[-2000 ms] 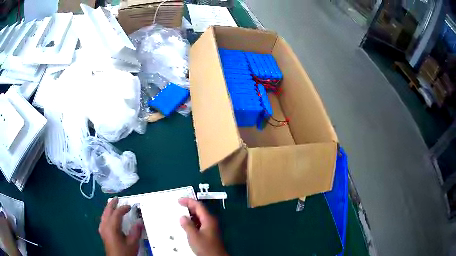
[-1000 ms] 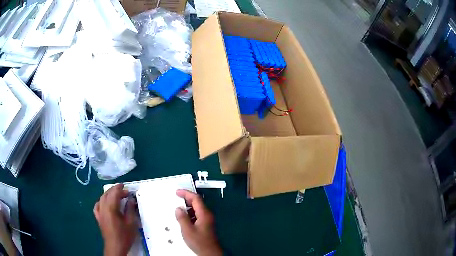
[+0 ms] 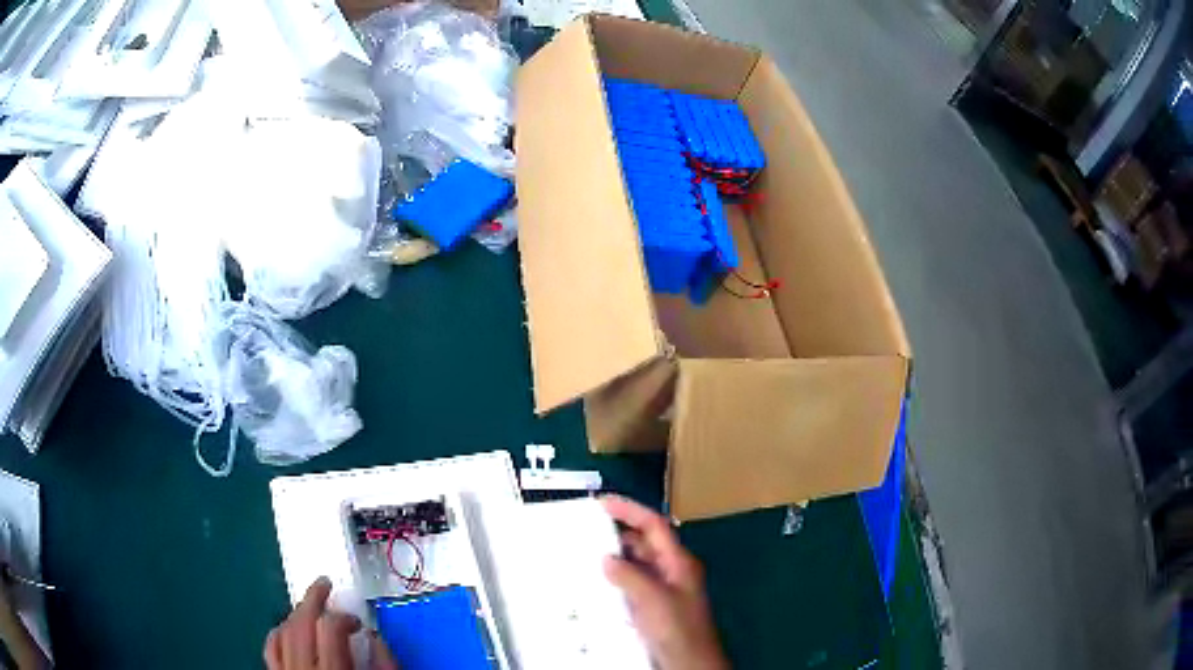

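A white solar panel unit (image 3: 308, 530) lies at the bottom with its open compartment up. A dark circuit board (image 3: 403, 521) is at the compartment's far end, with red and black leads below it. A blue battery pack (image 3: 438, 631) lies at the near end, cut off by the picture's edge. My right hand (image 3: 661, 582) holds a white back cover (image 3: 569, 576) by its right edge, over the unit's right side. My left hand (image 3: 321, 637) is on the unit's lower left, beside the battery pack; its grip is unclear.
An open carton (image 3: 785, 432) of blue packs stands right of centre. A white bracket (image 3: 560, 480) lies behind the cover. White cable bundles (image 3: 164, 314), bags (image 3: 438, 85), a loose blue pack (image 3: 454, 204) and stacked white housings (image 3: 59, 282) are at left. Another person's hand (image 3: 20, 641) shows bottom left.
My right hand has moved the cover right, off the compartment, so the circuit board, leads and blue pack now show. My left hand is lower on the unit. The view has shifted slightly.
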